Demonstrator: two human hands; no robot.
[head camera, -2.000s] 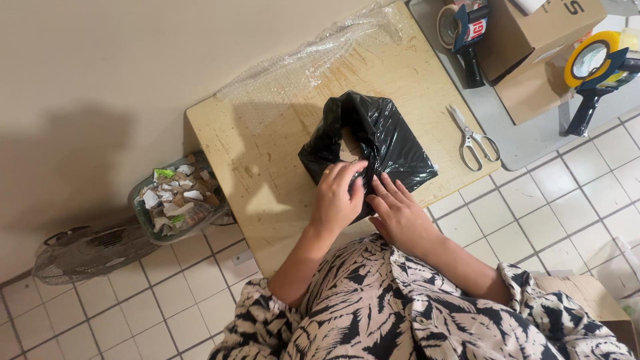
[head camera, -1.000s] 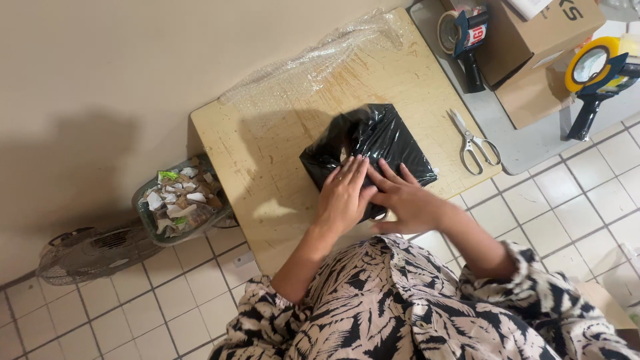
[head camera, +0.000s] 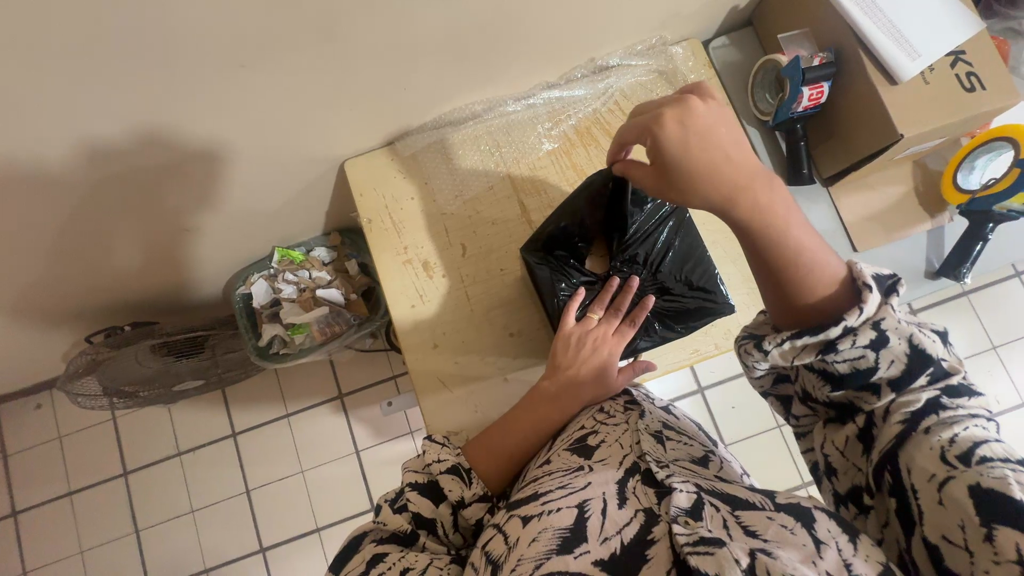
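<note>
A package wrapped in glossy black plastic (head camera: 680, 272) lies on the wooden table (head camera: 448, 280). Through a gap in its wrapping a bit of brown surface shows. My left hand (head camera: 596, 340), with a ring on one finger, rests spread on the near side of the package, fingers apart. At the far side, my right hand (head camera: 684, 144) pinches an edge of the black plastic between thumb and fingers and holds it raised. The scissors seen earlier are out of sight, behind my right forearm.
Bubble wrap (head camera: 512, 120) lies along the wall side. On the grey table at right are a cardboard box (head camera: 864, 112), a tape dispenser (head camera: 800, 96) and another with yellow tape (head camera: 980, 184). A bin of scraps (head camera: 308, 300) and a fan (head camera: 160, 364) stand at left.
My right hand has moved from the near part of the package to its far side and lifted an edge of the plastic. My left hand stays on the near side, fingers spread.
</note>
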